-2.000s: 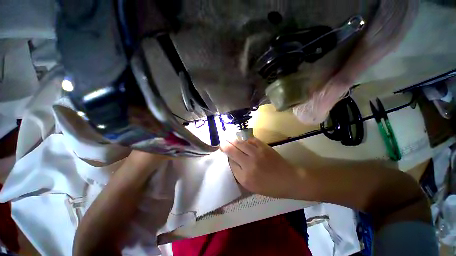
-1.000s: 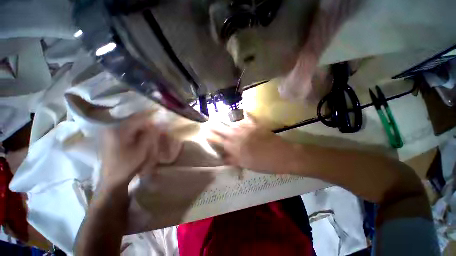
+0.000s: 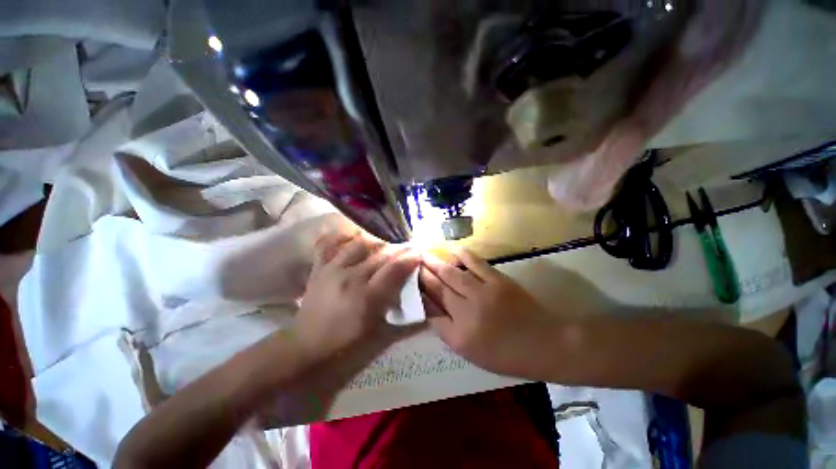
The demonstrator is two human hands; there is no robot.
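The white fabric (image 3: 183, 266) lies heaped at left and runs to the bright needle spot under the machine head (image 3: 431, 92). My left hand (image 3: 348, 289) rests on the fabric just left of the needle area, fingertips in the glare. My right hand (image 3: 477, 307) is close beside it, fingers bent at the fabric's edge. A small white corner of fabric (image 3: 409, 298) shows between the hands, held there. The presser foot and needle (image 3: 449, 206) are partly lost in glare.
Black scissors (image 3: 637, 220) and green snips (image 3: 715, 247) lie on the tabletop right of the needle. A pink cloth (image 3: 587, 179) hangs by the machine head. A ruler-like scale (image 3: 403, 366) runs along the front edge. The red apron (image 3: 431, 435) is below.
My left hand has moved right, from the blurred fabric at left to beside my right hand at the needle area. The fabric now reaches between both hands.
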